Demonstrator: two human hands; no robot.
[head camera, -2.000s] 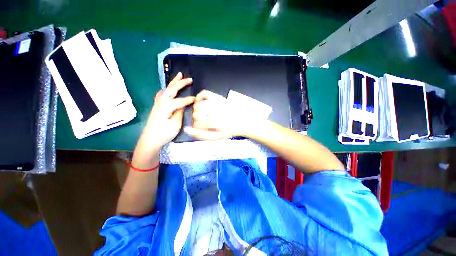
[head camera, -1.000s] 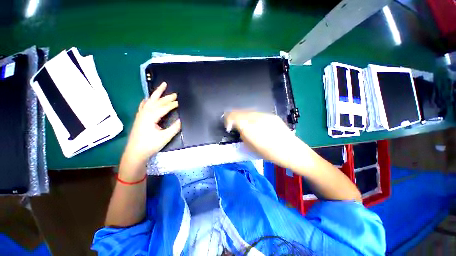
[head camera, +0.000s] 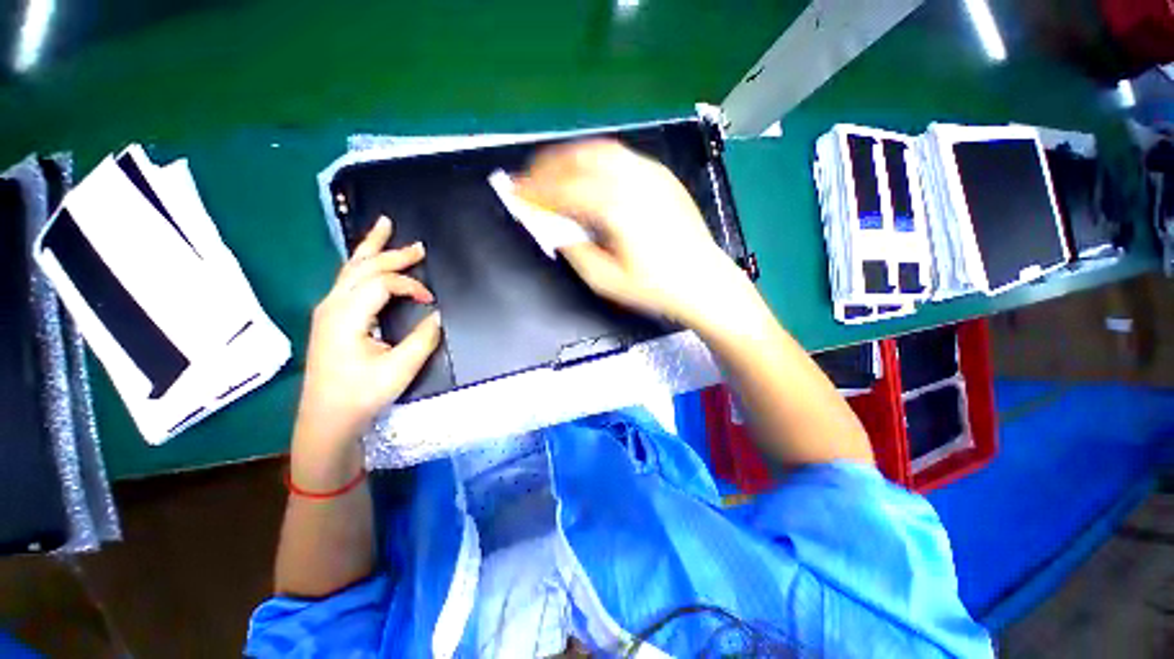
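Note:
A glossy black housing panel (head camera: 502, 322) lies on silvery-white bubble wrap (head camera: 541, 409) in front of me, with a small latch-like outline at its near edge. My left hand (head camera: 367, 337) rests with spread fingers on the panel's left end and holds nothing. My right hand (head camera: 615, 225) is blurred over the panel's upper middle. It holds a small white pad (head camera: 538, 216) that sticks out to the left of the fingers, against or just above the black surface. The right hand and forearm hide part of the panel's right side.
White liner sheets with black strips (head camera: 213, 315) lie left. Another black panel on bubble wrap (head camera: 77, 425) is at far left. Small-sticker sheets (head camera: 875, 270) and large-sheet stack (head camera: 946, 232) lie right. A metal post (head camera: 811, 64) stands beyond the panel. Red bins (head camera: 978, 399) are below the bench.
The right hand has moved from the panel's near part to its upper middle, and the white pad now shows clearly. The left hand stays on the left end. The whole view has shifted.

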